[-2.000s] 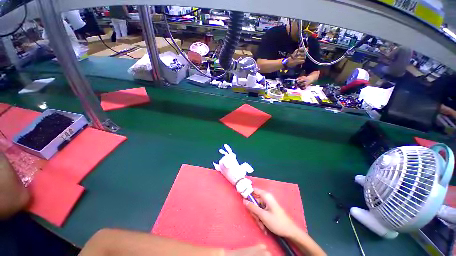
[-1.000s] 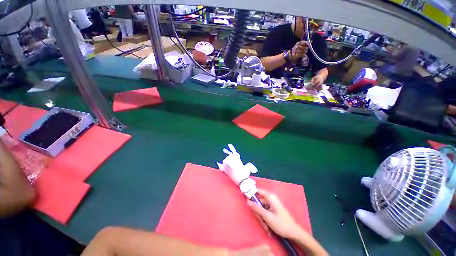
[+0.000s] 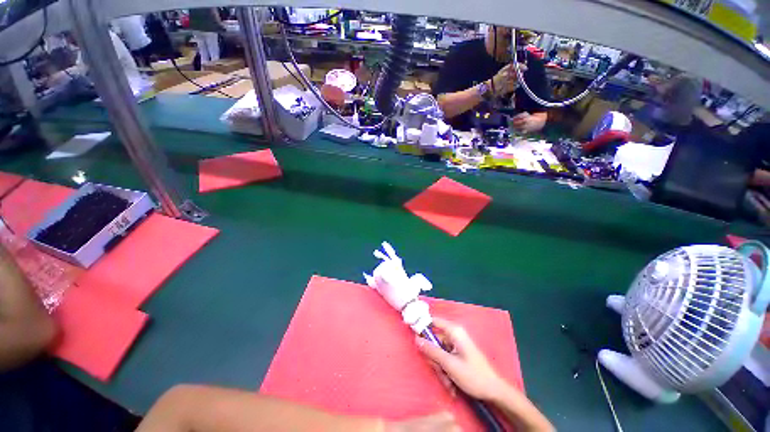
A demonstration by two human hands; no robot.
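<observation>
My right hand (image 3: 464,361) is shut around the black handle of a cloth-headed tool, whose bunched white head (image 3: 395,285) points away from me, up and to the left. The tool is over the large red foam pad (image 3: 338,337). My left forearm crosses the lower edge of the pad. My left hand (image 3: 422,423) is mostly cut off by the bottom edge of the picture, near the lower part of the handle; its fingers and grip cannot be seen.
A white fan (image 3: 692,316) stands at right. A tray of small black parts (image 3: 93,224) lies on red foam sheets (image 3: 160,253) at left, beside a neighbour's arm (image 3: 21,308). Smaller red sheets (image 3: 449,205) lie beyond the pad. A metal post (image 3: 127,110) stands left; a person (image 3: 473,80) sits opposite.
The two small red sheets beyond the pad have shifted rightwards relative to the post and pad. The right hand and tool have hardly moved. The person opposite has moved a hand.
</observation>
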